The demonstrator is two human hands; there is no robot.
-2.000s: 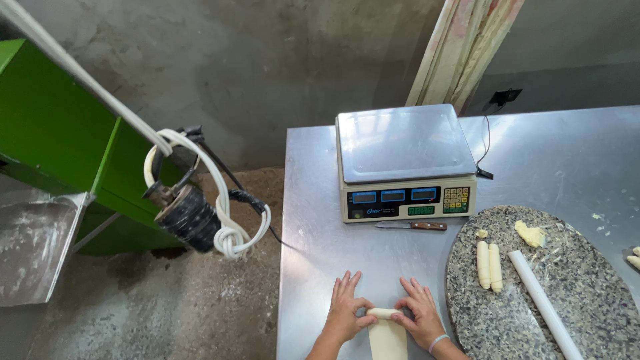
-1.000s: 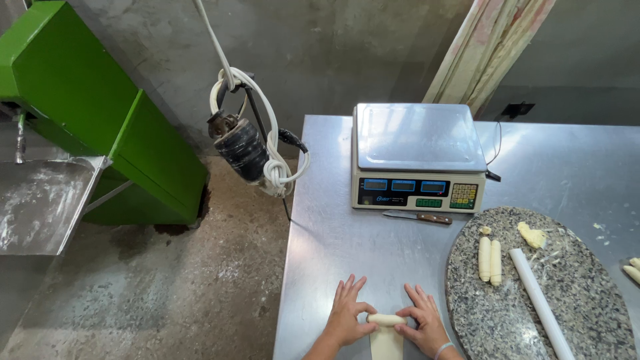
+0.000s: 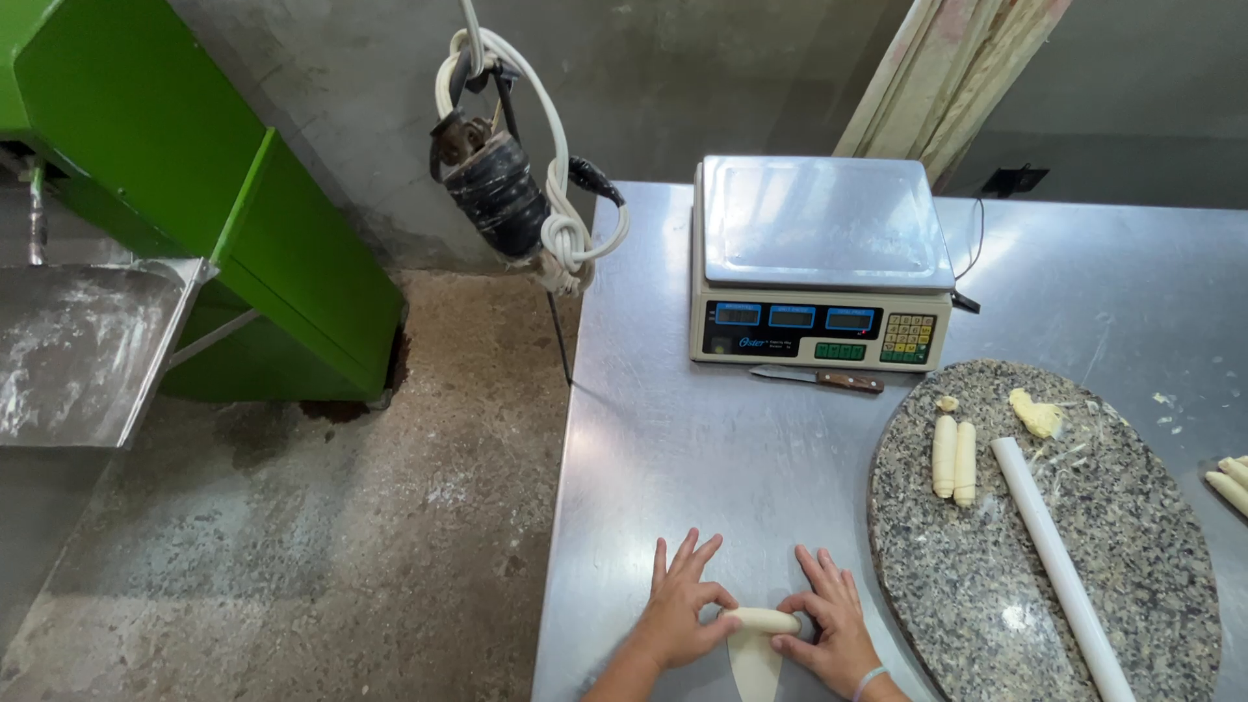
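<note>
A strip of pale dough [image 3: 755, 663] lies on the steel table, its far end rolled into a small cylinder [image 3: 762, 620]. My left hand [image 3: 682, 609] pinches the left end of that roll between thumb and index finger, other fingers spread. At the roll's right end, my right hand [image 3: 831, 624] does the same; a light band circles its wrist. The strip's near part runs out of the frame at the bottom. To the right, two rolled dough pieces [image 3: 954, 461] rest side by side on a round granite slab [image 3: 1121, 531], near a white rolling pin [image 3: 1058, 565] and a yellowish smear of fat or dough [image 3: 1035, 414].
Beyond my hands stands a digital scale [image 3: 824, 234] with a knife [image 3: 848, 381] before it. More dough rolls [image 3: 1233, 480] lie at the right edge. A taped bundle with knotted white cable [image 3: 497, 195] hangs by the left edge of the steel table [image 3: 624, 468]. A green machine [image 3: 283, 283] stands left.
The dough's rolled end looks thicker than two seconds ago, and less flat strip shows below it. Both hands keep their grip on its ends. The view has swung left.
</note>
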